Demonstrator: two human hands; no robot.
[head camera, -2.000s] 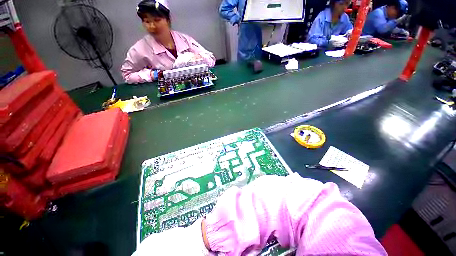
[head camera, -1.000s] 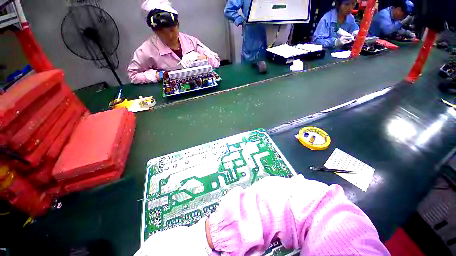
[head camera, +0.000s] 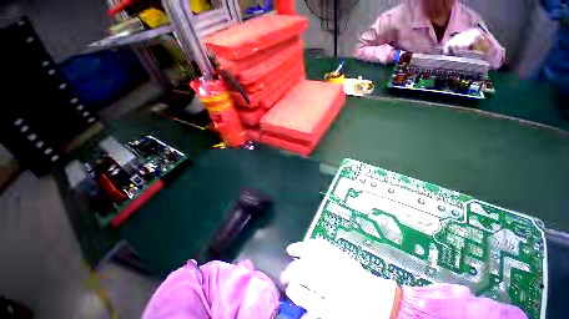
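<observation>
The large green circuit board (head camera: 437, 240) lies at the right with its silver-white traces up, its lower edge cut off or covered. My right hand (head camera: 340, 283), in a white glove, reaches in from the right across the board's lower left part, fingers pointing left. Its fingertips are beside the board's left edge, and its grip is unclear. My left arm shows as a pink sleeve (head camera: 215, 293) at the bottom, with a blue band (head camera: 290, 310) at the cuff. My left hand cannot be told apart, overlapped by the right glove.
A black handle-shaped tool (head camera: 240, 218) lies left of the board. Red slabs (head camera: 299, 115) are stacked behind, beside a red-orange tool holder (head camera: 221, 115). A component-side-up board (head camera: 134, 174) lies far left. A person in pink is opposite, behind a finned board (head camera: 443, 75).
The view has swung left, so the board and slabs appear farther right. My right glove now shows over the board's left edge, and my left sleeve and blue band have come into view.
</observation>
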